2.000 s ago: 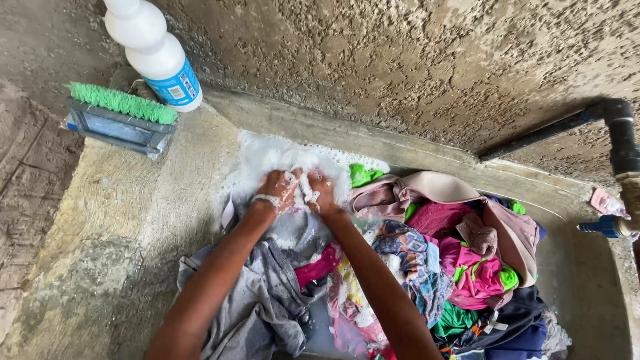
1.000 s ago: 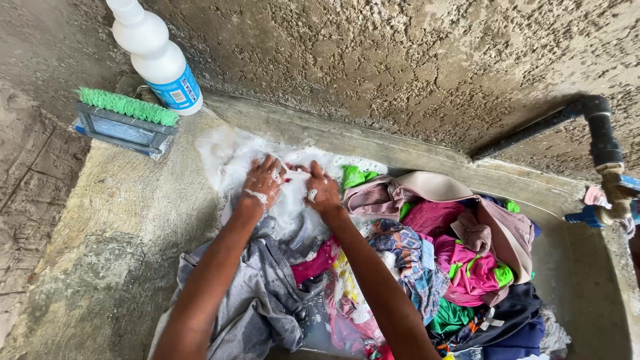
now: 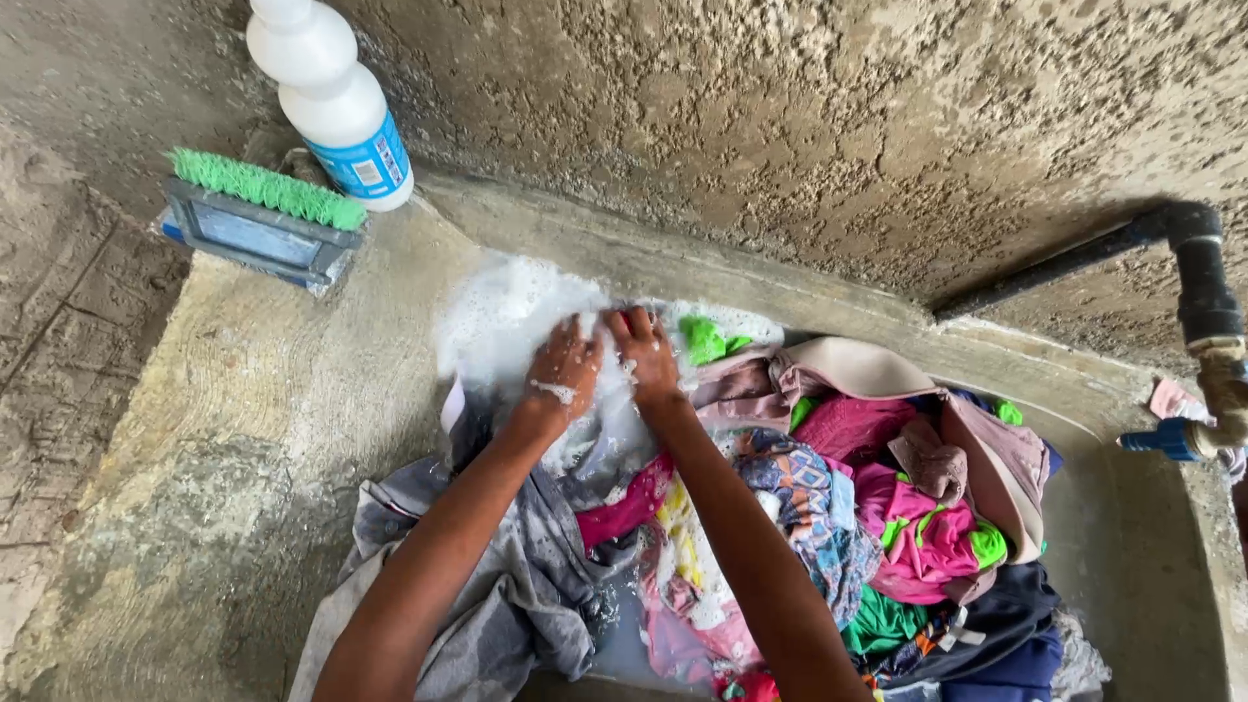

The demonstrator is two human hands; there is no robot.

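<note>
My left hand (image 3: 566,369) and my right hand (image 3: 643,357) lie side by side in thick white suds (image 3: 507,307) at the top of a concrete wash basin. Both press on soapy cloth; a bit of dark pink fabric shows at my right fingertips. The fingers are partly covered by foam, so their grip is unclear. Grey wet clothing (image 3: 517,604) spreads below and left of my forearms. To the right is a heap of wet clothes, with a patterned blue garment (image 3: 804,497), a pink garment (image 3: 936,546) and a mauve garment (image 3: 994,458).
A green-bristled brush (image 3: 263,224) and a white plastic bottle with a blue label (image 3: 346,117) stand on the ledge at upper left. At right, a black pipe (image 3: 1058,263) leads to a tap with a blue handle (image 3: 1160,440). A rough wall rises behind the basin's rim (image 3: 829,283).
My hands have shifted about within the suds and are closer together than one second ago. The foam has spread out more compared with two seconds ago.
</note>
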